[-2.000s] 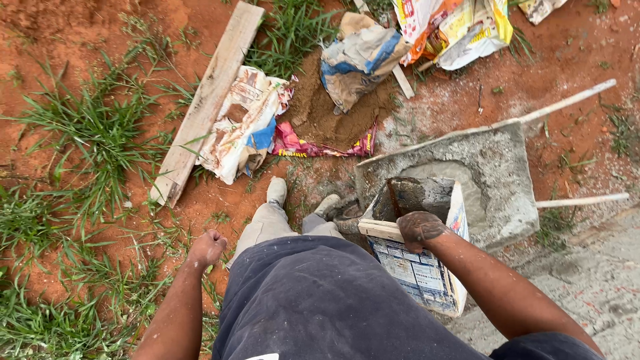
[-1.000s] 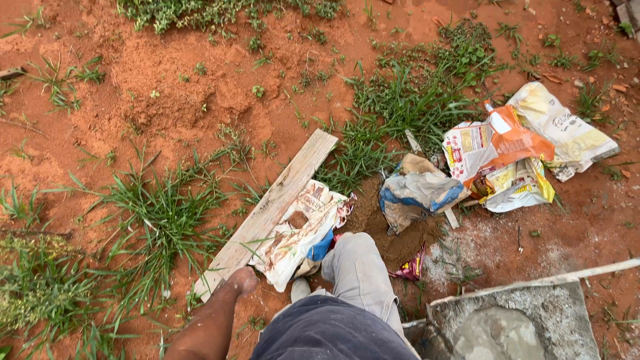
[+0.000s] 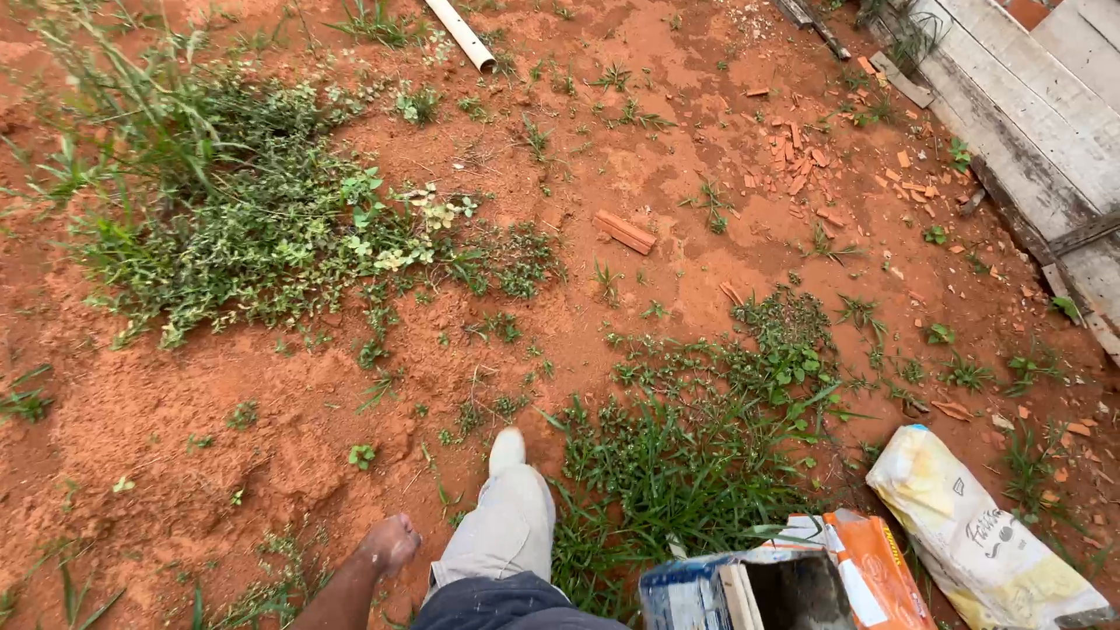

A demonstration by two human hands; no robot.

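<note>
My left hand (image 3: 395,541) hangs low over the red soil at the bottom, left of my leg, with its fingers curled and nothing seen in it. My right hand is out of view. A square paint can with a wooden bar across its top (image 3: 742,597) is at the bottom edge, right of my leg. Its inside looks dark, and its lower part is cut off by the frame. It overlaps an orange and white plastic sack (image 3: 875,569). Ahead of my body one light boot (image 3: 507,451) shows below a pale trouser leg.
A white and yellow sack (image 3: 971,525) lies at lower right. Grass (image 3: 682,472) grows ahead of the can. Farther off are a broken clay brick piece (image 3: 625,232), scattered brick shards (image 3: 796,162) and a pale pipe (image 3: 461,35). White wooden boards (image 3: 1024,114) stand or lie at upper right.
The view has moved far forward, past the plank and the cement trough. The can, beside the trough two seconds ago with my right hand on its bar, is now by the plastic sacks.
</note>
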